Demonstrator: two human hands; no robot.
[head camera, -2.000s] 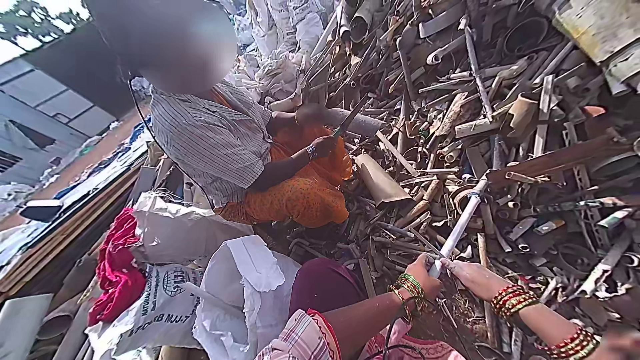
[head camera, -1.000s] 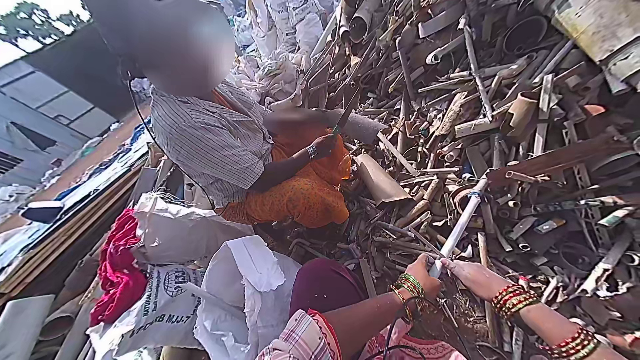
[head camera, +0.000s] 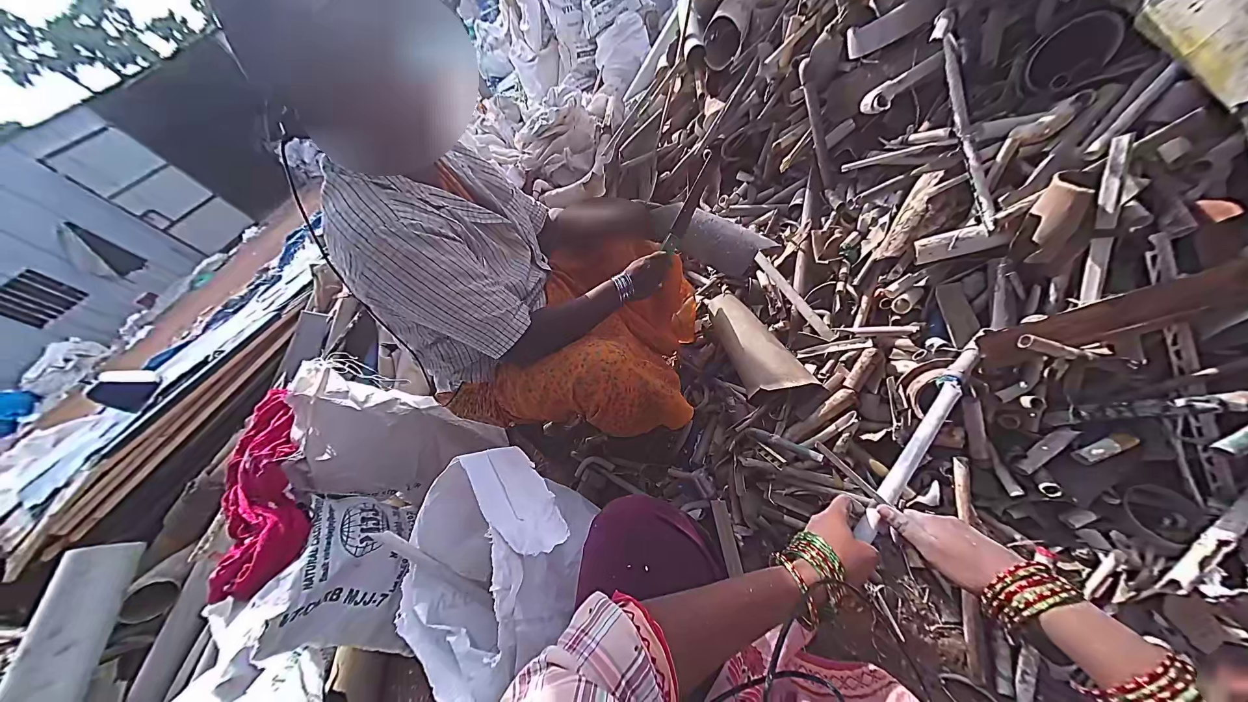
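A pale plastic pipe (head camera: 921, 434) slants up and to the right from my hands, a blue band tied near its far end. My left hand (head camera: 840, 538), with green and gold bangles at the wrist, is closed around the pipe's near end. Just to its right, my right hand (head camera: 941, 546), wearing red and gold bangles, pinches something at the pipe's edge; what exactly its fingers hold is too small to tell. Thin dark cords (head camera: 780, 643) hang below my left wrist.
A heap of scrap pipes (head camera: 877, 224) spreads ahead and right. A co-worker (head camera: 604, 361) sits at the left front holding a knife-like blade (head camera: 690, 200). White sacks (head camera: 487, 565) and a red cloth (head camera: 261, 497) lie at the left, near stacked boards (head camera: 166, 429).
The co-worker's blade has swung more upright since the oldest frame. My two hands and the pipe stay about where they were.
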